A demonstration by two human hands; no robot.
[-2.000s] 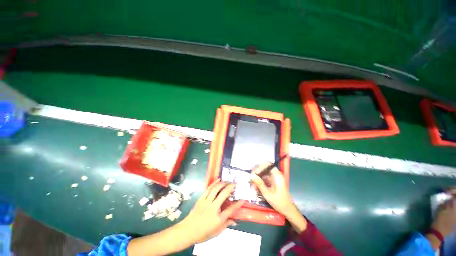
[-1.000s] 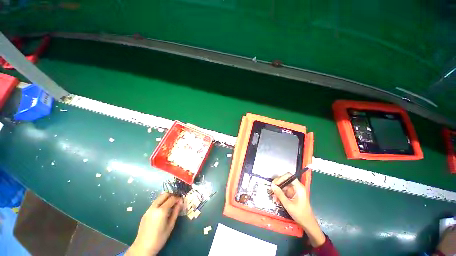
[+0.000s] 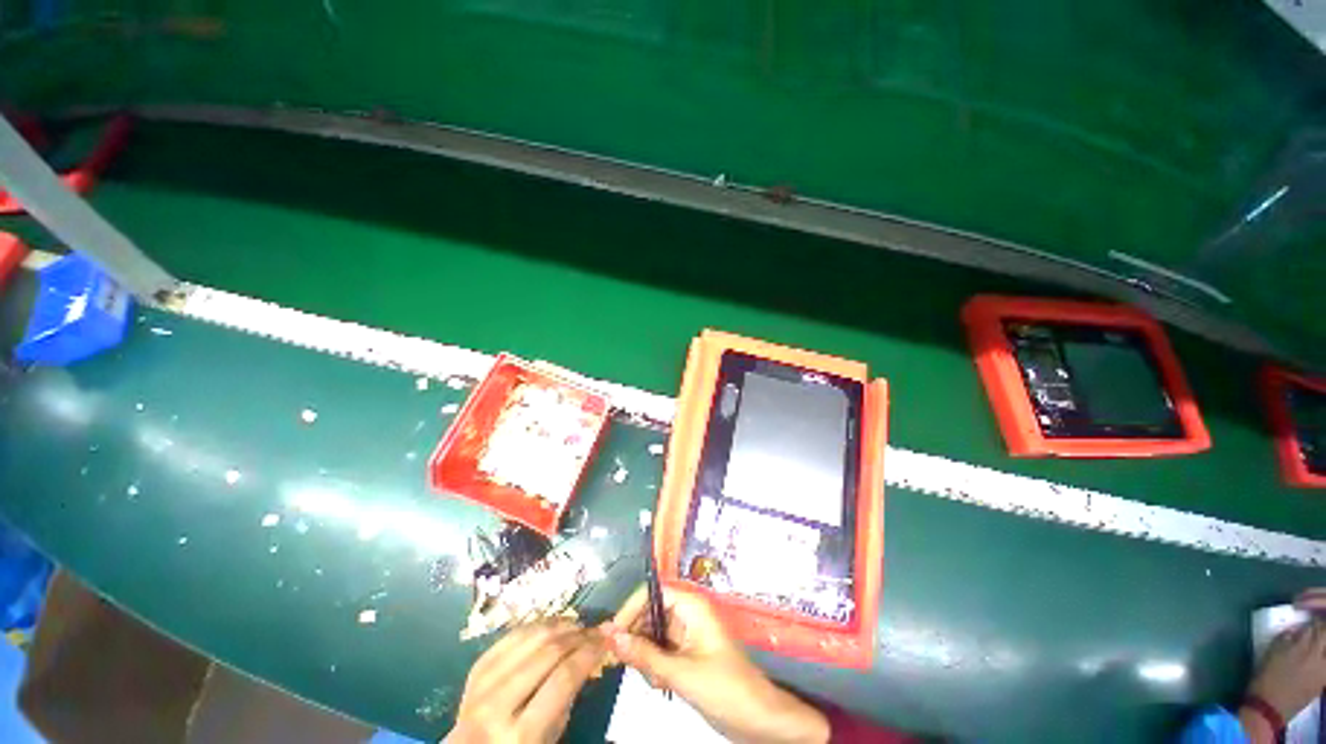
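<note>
My left hand [image 3: 535,676] and my right hand [image 3: 701,657] meet at the fingertips at the bench's near edge. A tiny piece seems pinched between them, too small to tell. My right hand also holds dark tweezers [image 3: 656,589], pointing up. The open tablet [image 3: 787,448] lies in its orange foam tray [image 3: 877,509], with its circuit board [image 3: 764,560] at the near end. A pile of small dark parts [image 3: 505,557] and pale pieces lies just beyond my left hand. A white sheet [image 3: 640,715] is partly hidden under my right hand.
A red parts bin [image 3: 463,462] with pale pieces stands left of the tray. A second tablet in a red-orange tray [image 3: 1003,381] and part of a third tray [image 3: 1291,436] are at the right. A blue bin [image 3: 80,316] is far left. Another person's hand [image 3: 1290,676] shows lower right.
My left hand has moved from the tablet to the dark pile, then right. My right hand has left the circuit board and moved left with the tweezers to meet it. The view has also shifted.
</note>
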